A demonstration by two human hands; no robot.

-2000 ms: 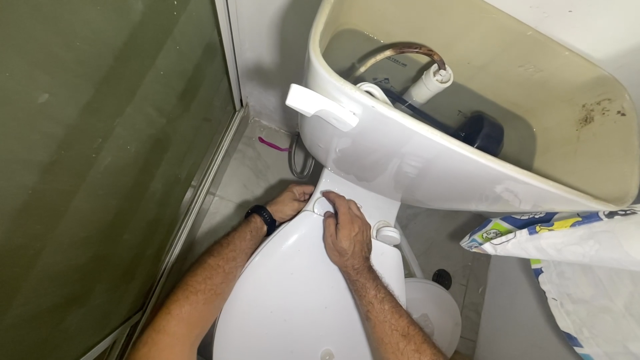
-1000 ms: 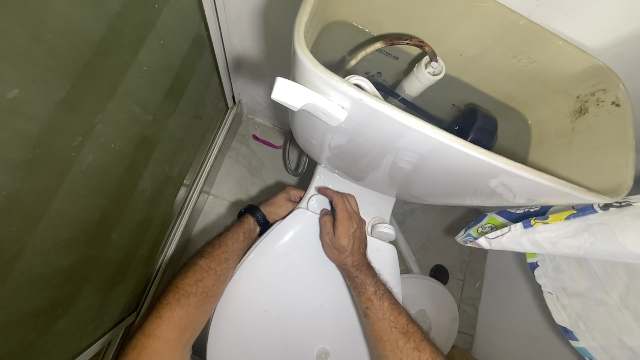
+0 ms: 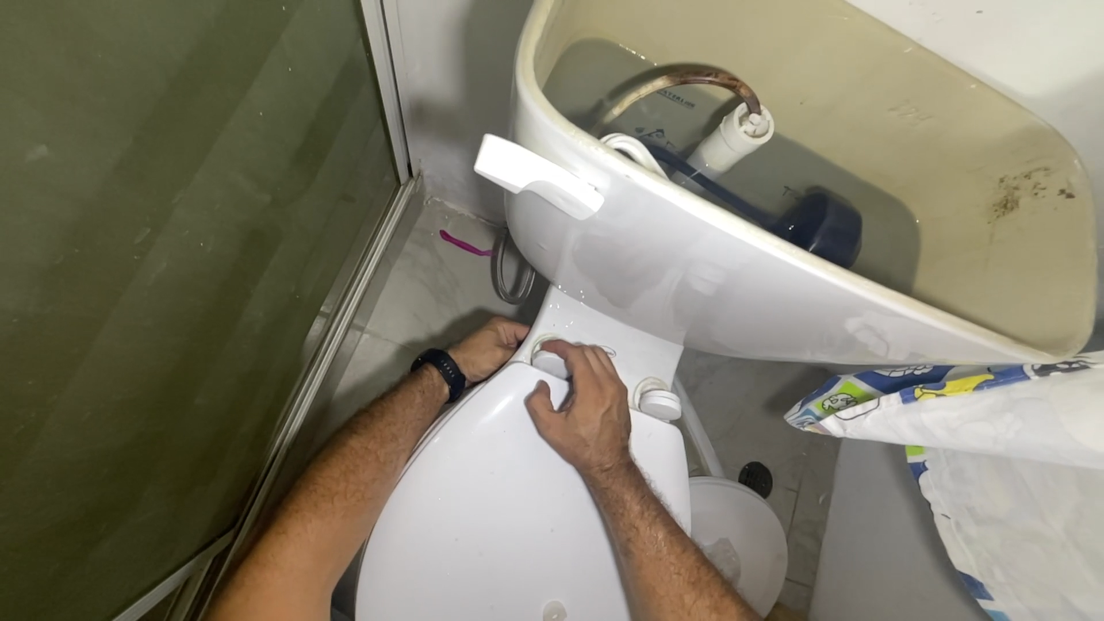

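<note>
My left hand (image 3: 492, 349), with a black band on the wrist, reaches under the rim beside the left hinge of a white toilet seat lid (image 3: 492, 483); its fingertips are hidden. My right hand (image 3: 586, 401) rests over the left hinge cap (image 3: 550, 363), index finger curled at its far edge and thumb apart on the lid side. Further right, the other hinge cap (image 3: 661, 404) stands uncovered by either hand. Beyond the hinges is the lidless cistern (image 3: 690, 259), holding water, a white valve (image 3: 742, 138) with a brown-stained tube, and a dark blue float (image 3: 819, 228).
A white flush lever (image 3: 536, 177) juts from the cistern's left front. A shower screen frame (image 3: 345, 345) runs along the left. On the floor lie a pink strip (image 3: 464, 243) and a hose loop (image 3: 512, 274). A round white bin (image 3: 742, 535) and a printed curtain (image 3: 949, 397) are at right.
My right thumb and index finger have spread apart, showing more of the left hinge cap. My left hand stays beside the same hinge.
</note>
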